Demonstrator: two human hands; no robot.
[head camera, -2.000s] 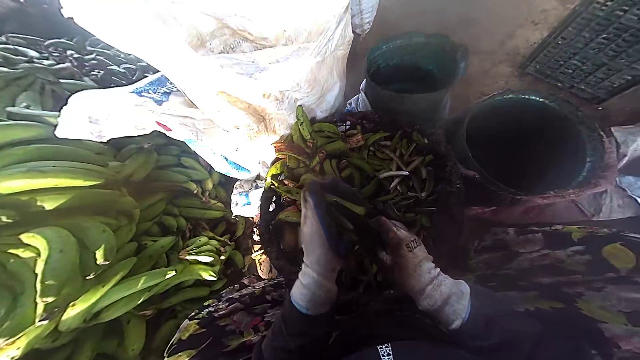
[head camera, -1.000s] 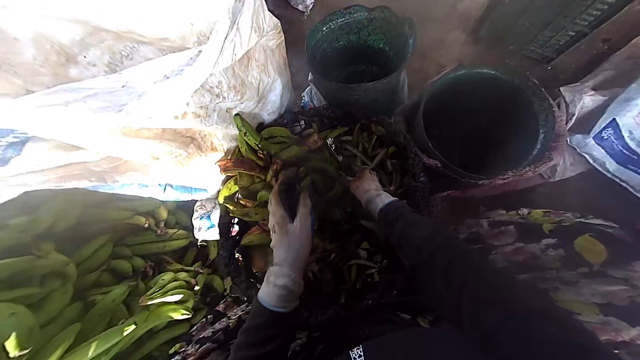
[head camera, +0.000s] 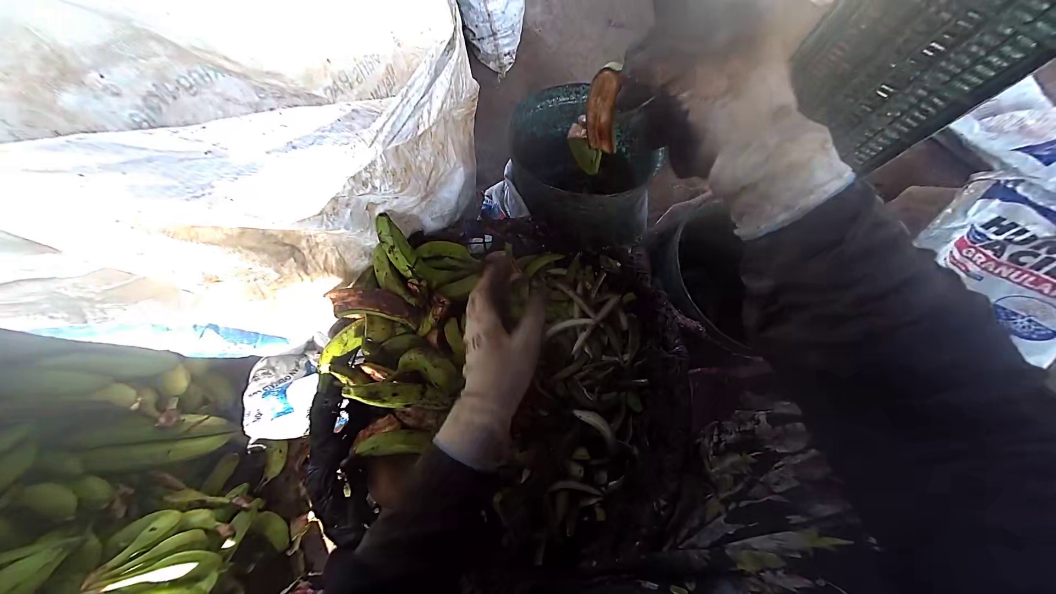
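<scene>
My gloved left hand (head camera: 499, 346) rests on the heap in a dark crate, fingers spread against green plantains (head camera: 429, 363) on its left side; whether it grips one I cannot tell. Thin pale green pieces (head camera: 590, 318) fill the crate's right part. Blurred and raised at the upper right, my gloved right hand (head camera: 701, 107) holds something dark that cannot be made out. A brown and green plantain piece (head camera: 604, 111) is at its fingertips, over a green bucket (head camera: 549, 177). Whether the hand still touches that piece is unclear.
A second dark bucket (head camera: 701, 272) stands partly behind my right arm. Large white woven sacks (head camera: 247, 181) cover the upper left. Bunches of green plantains (head camera: 157, 495) lie at the lower left. A green plastic crate (head camera: 907, 74) and a printed sack (head camera: 1011, 256) are at the right.
My right hand has risen from the crate to above the green bucket, with a plantain piece now at its fingers. My left hand remains over the plantains in the crate.
</scene>
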